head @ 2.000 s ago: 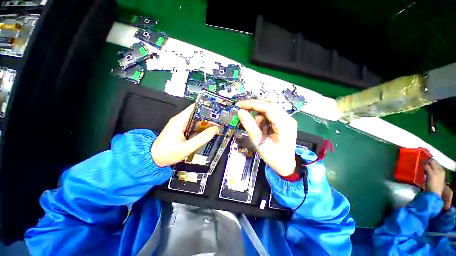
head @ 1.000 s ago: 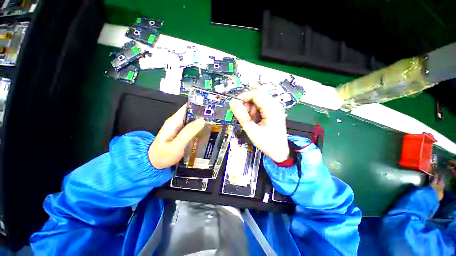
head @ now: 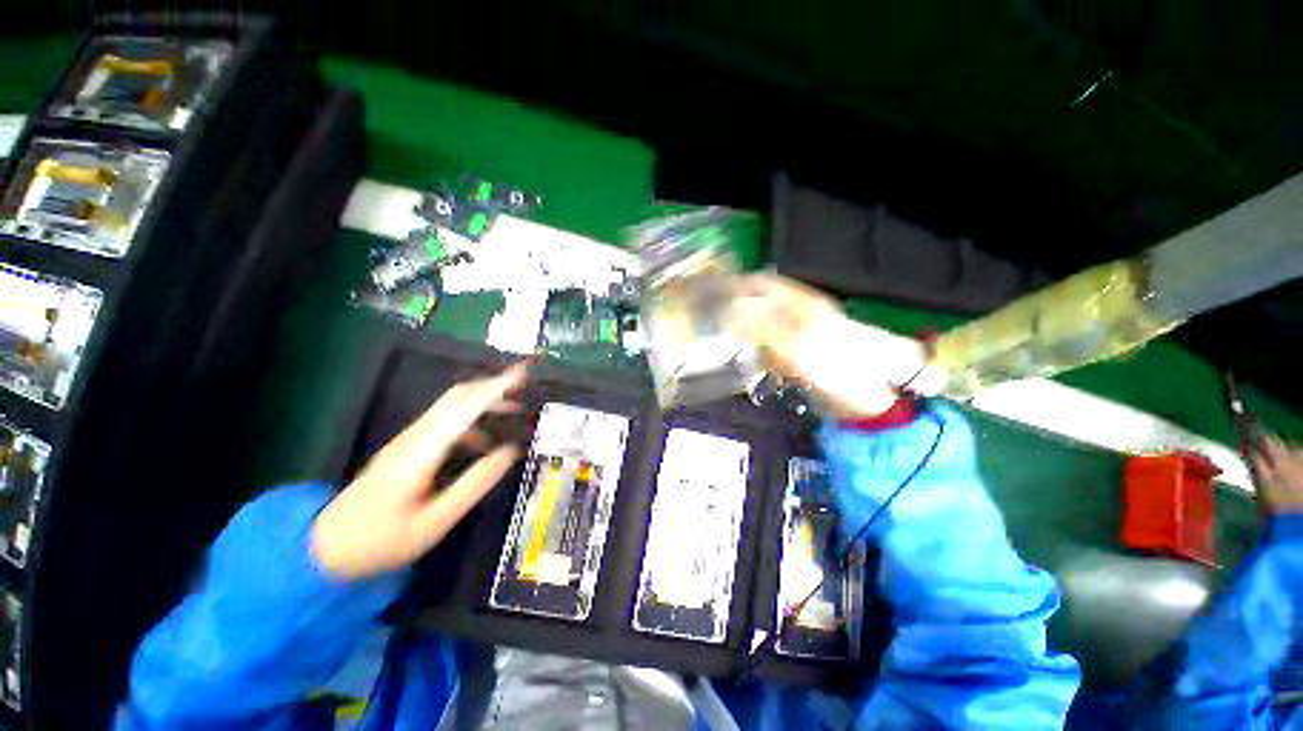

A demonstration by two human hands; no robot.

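Note:
My right hand (head: 800,336) is raised above the back of the foam tray and holds a phone housing (head: 696,321) by its right side; both are motion-blurred. My left hand (head: 429,479) is over the left part of the foam tray (head: 455,628), fingers apart, holding nothing. Three phone housings lie in the tray slots: one with an orange strip (head: 562,510), a whitish one in the middle (head: 692,536), and one at the right (head: 815,571), partly under the wrist cord. A red strap is on my right wrist.
Loose boards (head: 415,257) lie around the white strip behind the tray. Stacked loaded trays (head: 150,236) stand at the left. An empty black tray (head: 893,250) lies at the back. A taped post (head: 1050,331) juts in from the right. A red bin (head: 1169,507) and another person's hand are far right.
My left hand has let go of the housing and moved down-left. My right hand now holds the housing, farther back and up. The view has shifted, showing more of the stacked trays.

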